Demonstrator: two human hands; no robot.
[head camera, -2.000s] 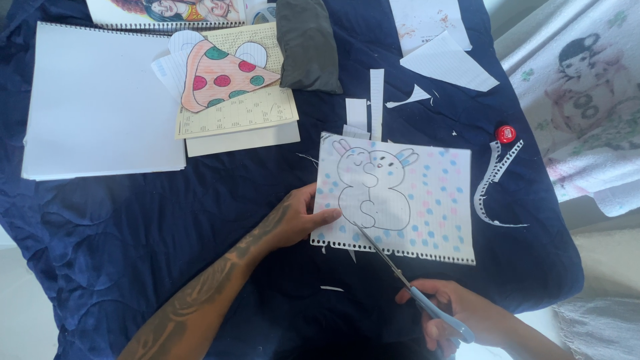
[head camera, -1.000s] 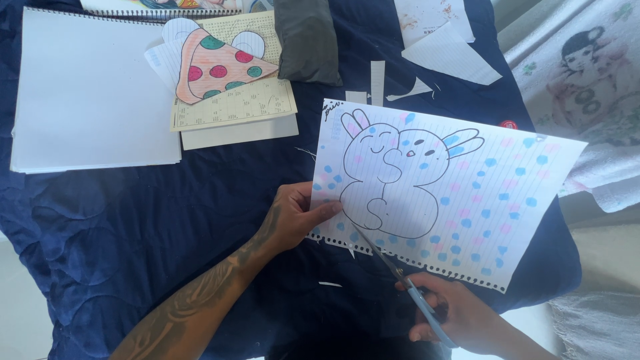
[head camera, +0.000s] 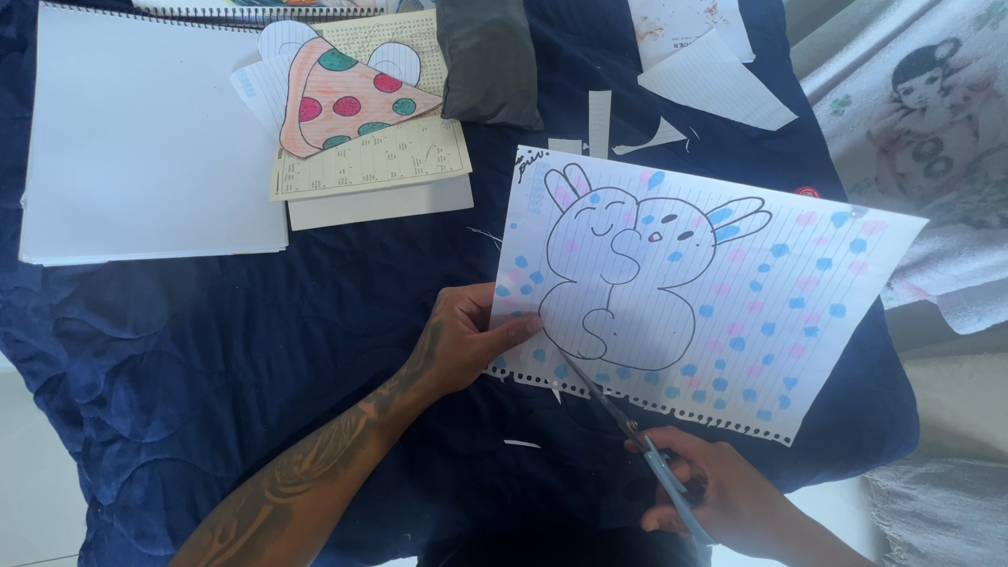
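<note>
A lined sheet of paper (head camera: 756, 315) bears a black outline drawing of two rabbit-like figures among pink and blue dots. My left hand (head camera: 480, 339) pinches its lower left side, thumb on top, fingers hidden beneath. My right hand (head camera: 693, 488) grips blue-handled scissors (head camera: 665, 472) below the sheet. The blades point up and left, across the perforated bottom edge, with their tips at the lower left of the outline. Whether the blades are fully closed is hard to tell.
A spiral sketchbook (head camera: 157, 142) lies left on the dark blue quilt (head camera: 197, 378). Beside it are a paper pizza-slice cutout (head camera: 354, 98), a yellowish printed sheet (head camera: 378, 165) and a dark grey pouch (head camera: 490, 63). Paper scraps (head camera: 717, 83) lie above the drawing; a red cap (head camera: 807, 191) shows behind it.
The drawing has been raised and tilted, its right side now covering most of the red cap and the curled perforated strip seen earlier. My right hand, still on the scissors, has shifted slightly.
</note>
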